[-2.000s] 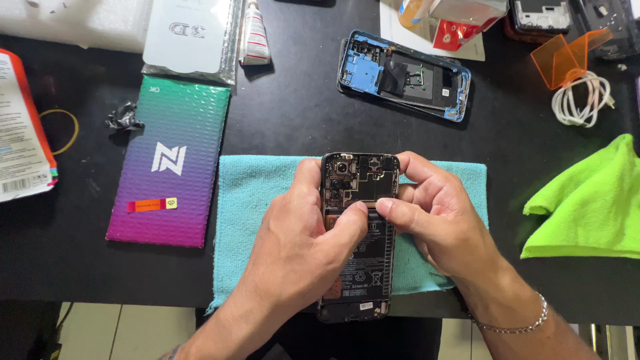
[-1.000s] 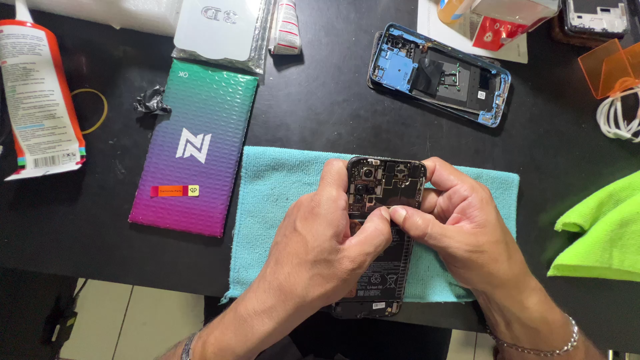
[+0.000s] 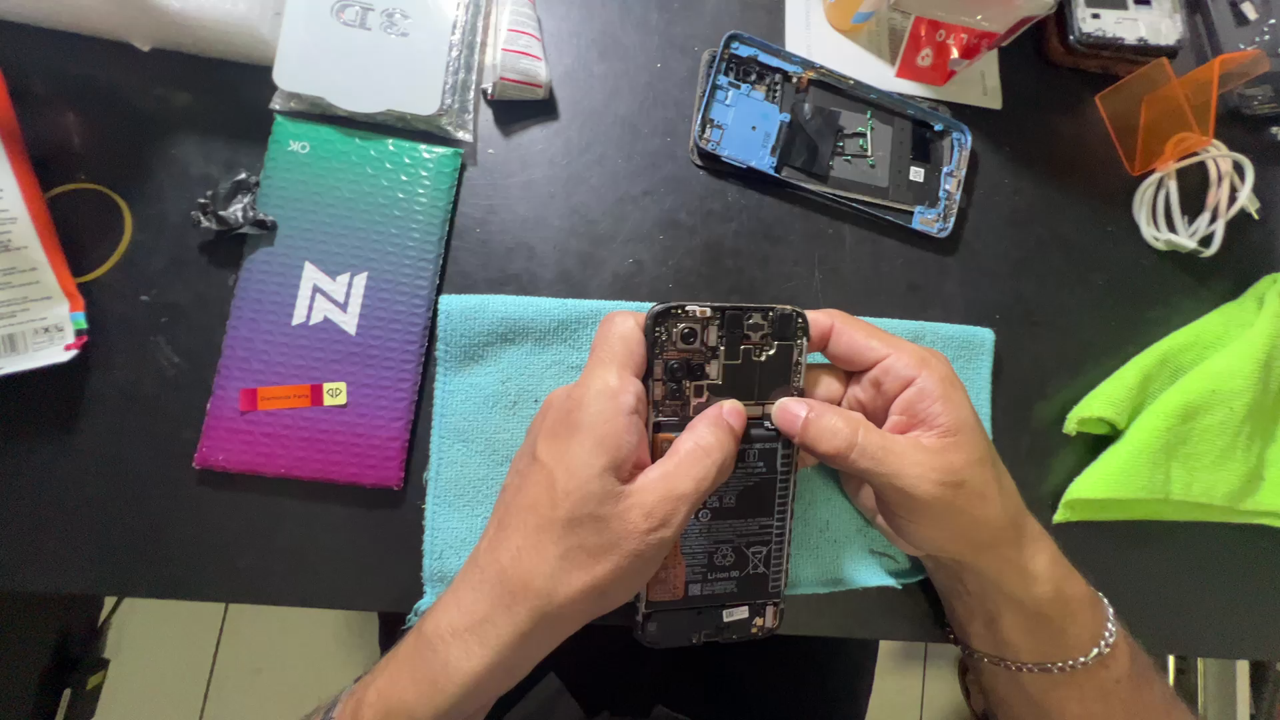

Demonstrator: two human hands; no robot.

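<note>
An opened smartphone [image 3: 745, 370] lies upright in view between my hands, over a turquoise microfiber cloth [image 3: 530, 350], its lower end past the table's front edge. Its circuit board and cameras show at the top, its black battery [image 3: 745, 520] below. My left hand [image 3: 600, 470] grips the left side, thumb tip on the seam between board and battery. My right hand [image 3: 900, 430] holds the upper right side, fingers behind the edge, thumb tip near the same seam. The thumb tips are slightly apart. The fingers under the phone are hidden.
A blue phone frame with loose parts [image 3: 745, 120] lies at the back. A padded mailer [image 3: 330, 320], crumpled black film [image 3: 232, 205] and a tube [image 3: 518, 50] are on the left. To the right are a green cloth [image 3: 1190, 420], a coiled white cable [image 3: 1195, 200] and an orange plastic stand [image 3: 1150, 115].
My thumb tips, close together on the seam one second ago, are now a little apart. Both hands still hold the phone. The view has shifted.
</note>
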